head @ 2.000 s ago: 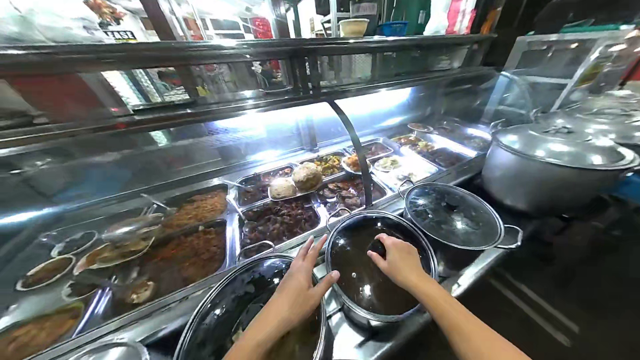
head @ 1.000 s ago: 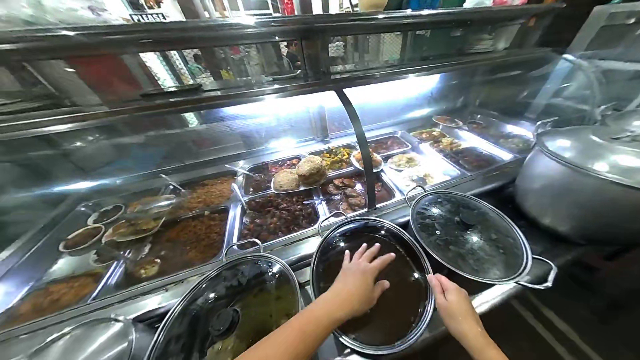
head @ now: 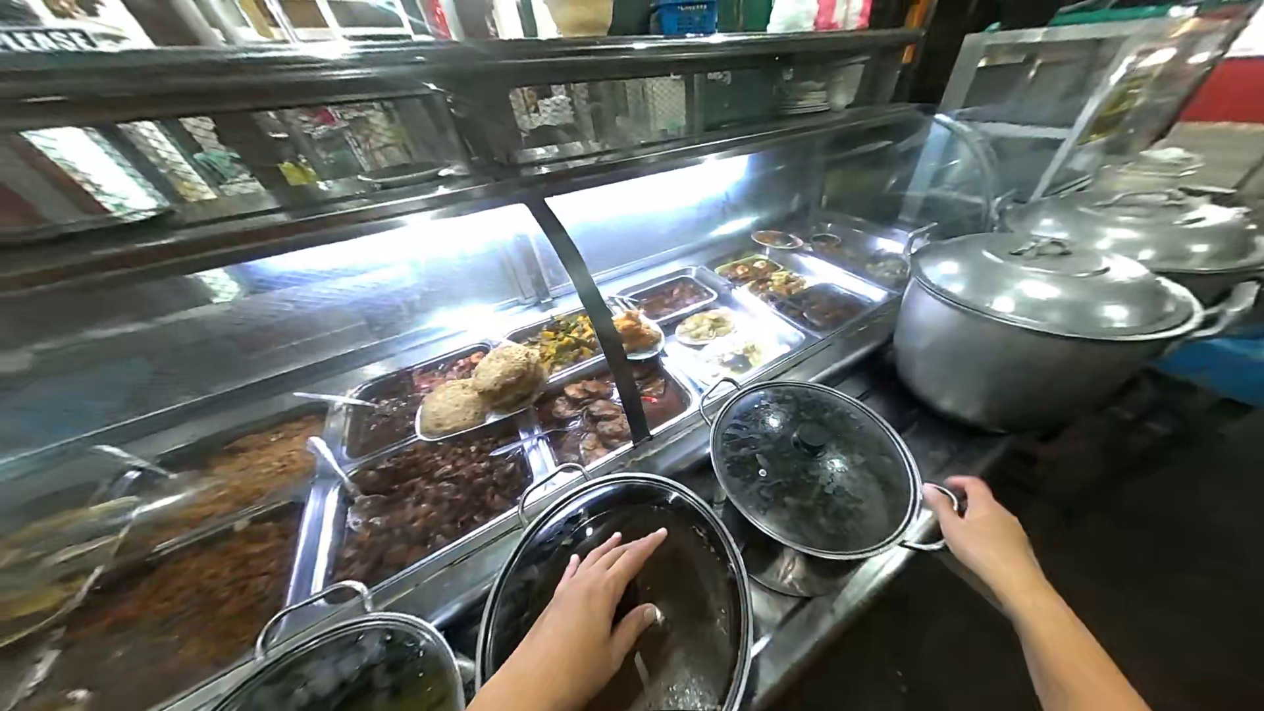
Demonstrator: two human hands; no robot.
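Note:
Three pots with glass lids stand in a row along the front of the food counter. My left hand [head: 602,607] lies with spread fingers over the glass lid [head: 691,563] of the middle pot; its palm hides the lid's centre. At the right, my right hand [head: 973,533] has its thumb and fingers closed around the side handle [head: 928,543] of the pot with a fogged glass lid [head: 810,469] and black knob. The third lidded pot [head: 355,671], at the bottom left, is partly cut off by the frame edge.
Behind curved glass, metal trays hold cooked dishes, among them dark meat stew [head: 434,489] and a plate with two round brown lumps [head: 484,390]. A large aluminium pot [head: 1037,326] with its lid on stands right, another [head: 1145,227] behind it. A dark strip [head: 592,316] crosses the glass.
My right hand has moved right, from the middle pot's rim to the handle of the right pot. My left hand remains over the middle pot's lid.

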